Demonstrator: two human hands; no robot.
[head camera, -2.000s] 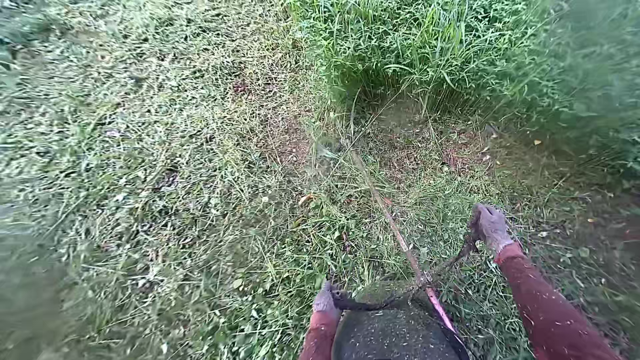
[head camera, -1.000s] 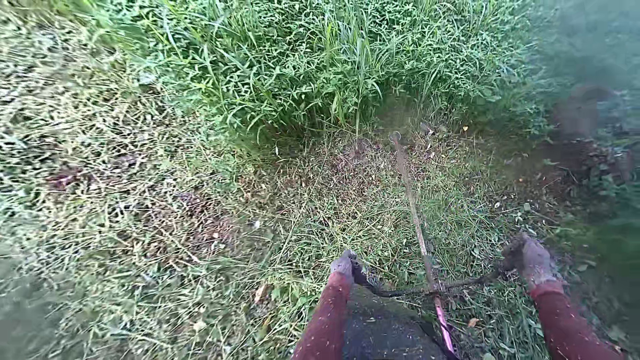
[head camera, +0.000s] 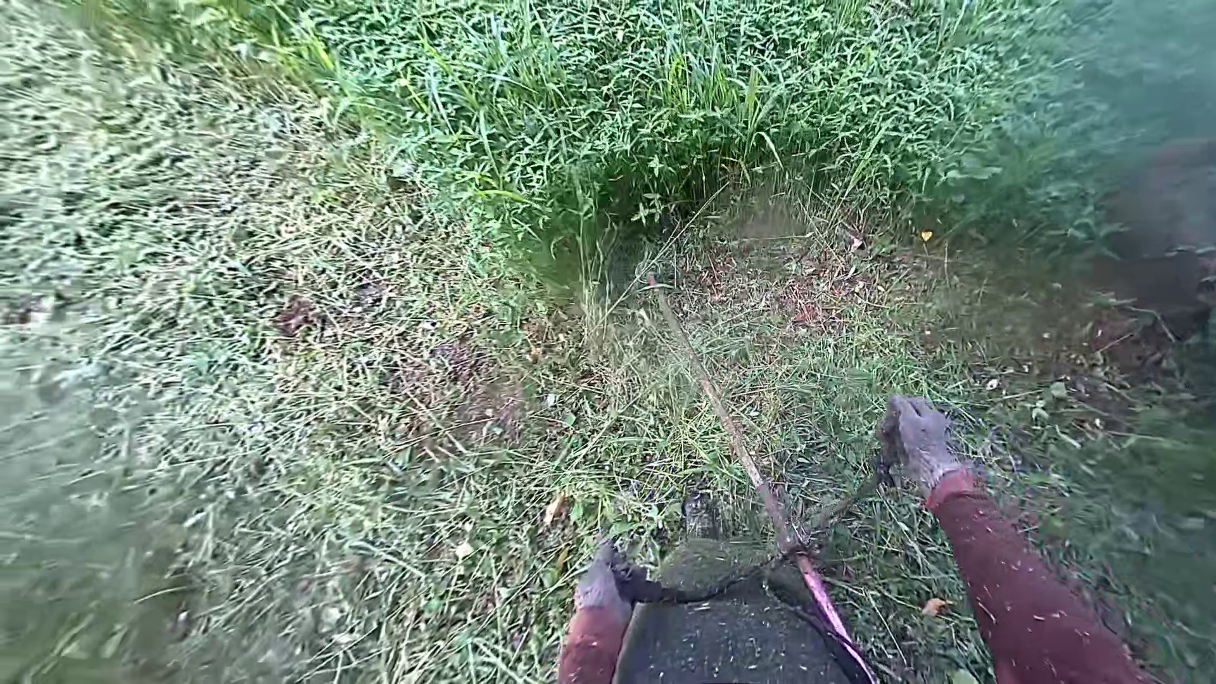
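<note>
My left hand (head camera: 600, 581), in a greyish glove, grips the left end of the dark handlebar (head camera: 698, 595) of a brush cutter. Farther out to the right, my right hand (head camera: 917, 442), gloved alike, is closed on the bar's other end. The long thin shaft (head camera: 717, 404) runs forward from between my hands, pink near my body and dull brown beyond. Its cutting head (head camera: 654, 283) is at the foot of the tall green growth, where the cutter itself is blurred. Both of my sleeves are reddish and flecked with clippings.
Dense tall grass and leafy weeds (head camera: 684, 104) stand across the top. Cut grass (head camera: 285, 456) covers the ground at the left and around the shaft. A dark blurred shape (head camera: 1173, 218) is at the right edge. My dark-clad leg (head camera: 731, 636) shows below the bar.
From one second ago, the cutter's head has swung left along the edge of the tall growth. My right hand has moved forward and my left hand back. The view has also shifted.
</note>
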